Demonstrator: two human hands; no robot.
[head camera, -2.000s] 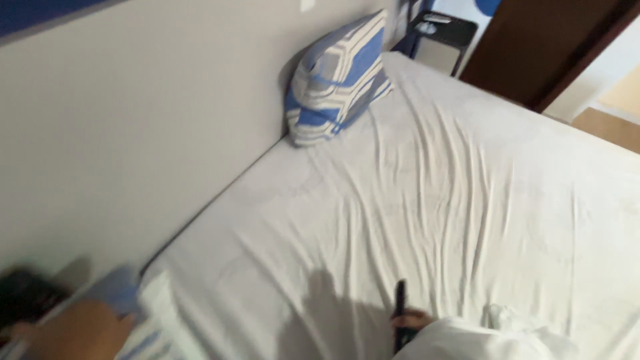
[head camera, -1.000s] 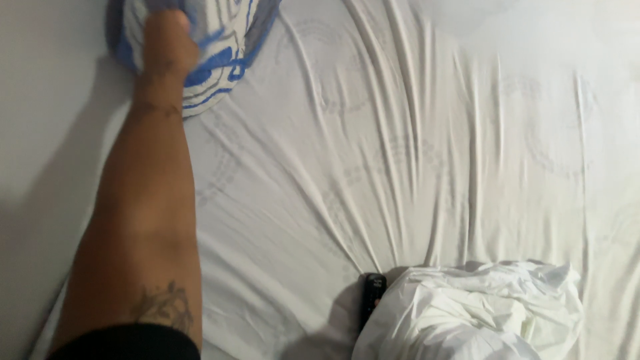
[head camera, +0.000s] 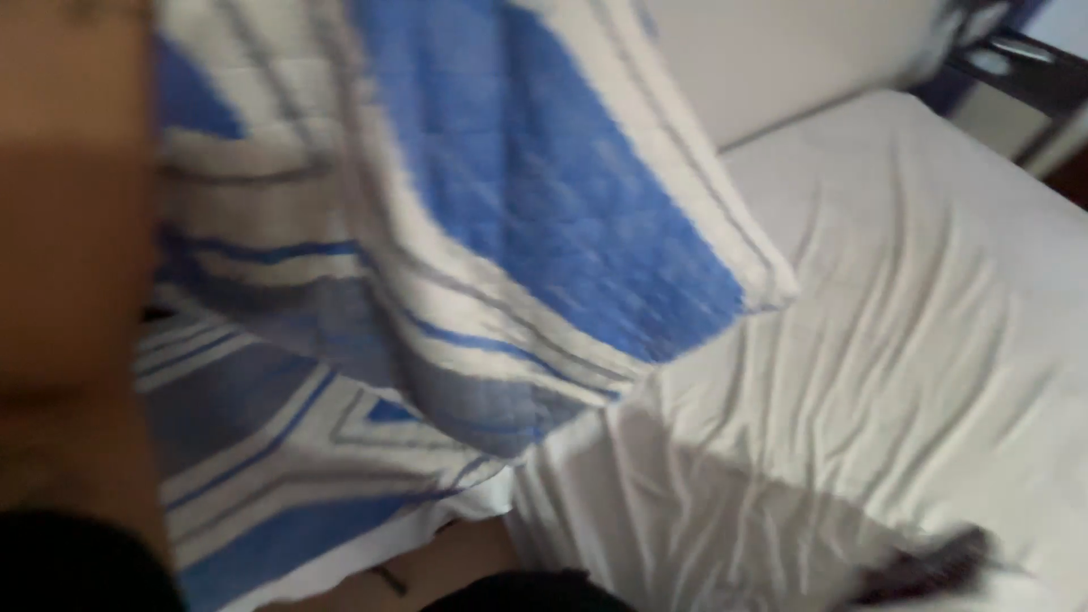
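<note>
A pillow or cushion in a blue, white and grey patterned cover (head camera: 544, 195) is raised close to the camera, blurred by motion. My left forearm fills the left edge in front of it, and the hand lies outside the frame. Below it is a second piece of similarly patterned fabric (head camera: 280, 442), perhaps another pillow. At the bottom, bare skin with a dark mark and a black sleeve or garment shows beside this fabric; it may be my other arm. Neither hand can be seen, so their grip is hidden.
A wrinkled white sheet (head camera: 850, 365) covers the bed, which runs along a pale wall (head camera: 765, 59). A dark blurred object (head camera: 926, 569) lies low on the right. A black bedside stand (head camera: 1020, 72) with things on it is at the upper right.
The patterned pillow that my left hand touched on the bed at the top left is now raised and much nearer. The camera view has swung strongly.
</note>
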